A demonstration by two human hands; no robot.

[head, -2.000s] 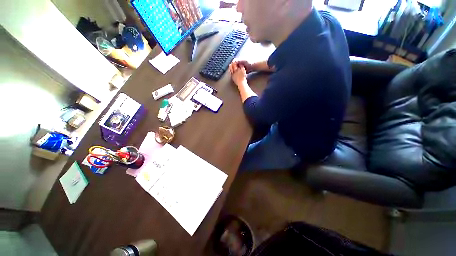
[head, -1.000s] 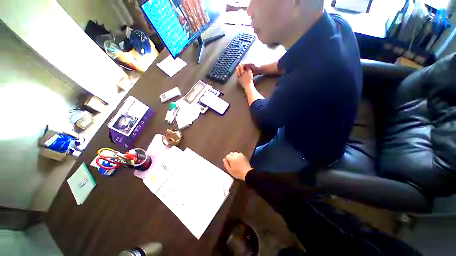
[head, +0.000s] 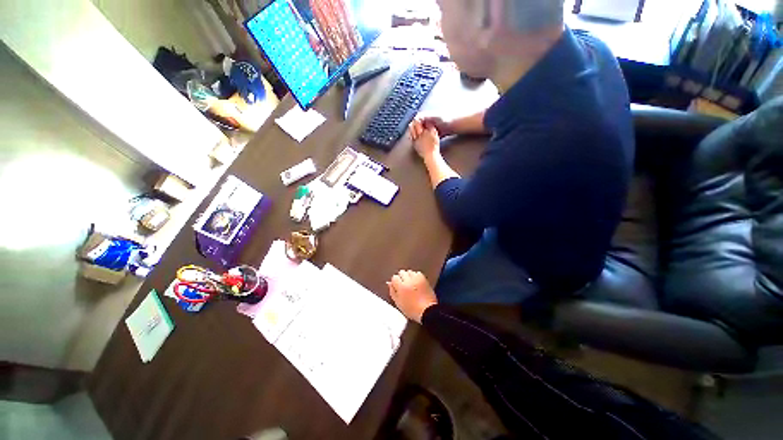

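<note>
My right hand (head: 412, 295), bare below a dark sleeve, rests on the near desk edge beside the top right corner of the white paper sheets (head: 339, 339). It holds nothing visible; its fingers lie loosely on the desk. My left hand is out of the picture. The sheets lie partly over a pink sheet (head: 273, 273). A gold-brown ornament or dish (head: 301, 245) sits at their upper end.
A seated person (head: 541, 163) has both hands together by the keyboard (head: 402, 105). A smartphone (head: 373, 184), monitor (head: 309, 47), purple product box (head: 230, 219), pen cup (head: 249, 285) and green-edged pad (head: 149, 326) are on the desk. A black armchair (head: 713, 206) stands right.
My right hand came in from the lower right and was set on the desk edge. The view has shifted slightly, and the metallic cylinder at the bottom has almost left the picture.
</note>
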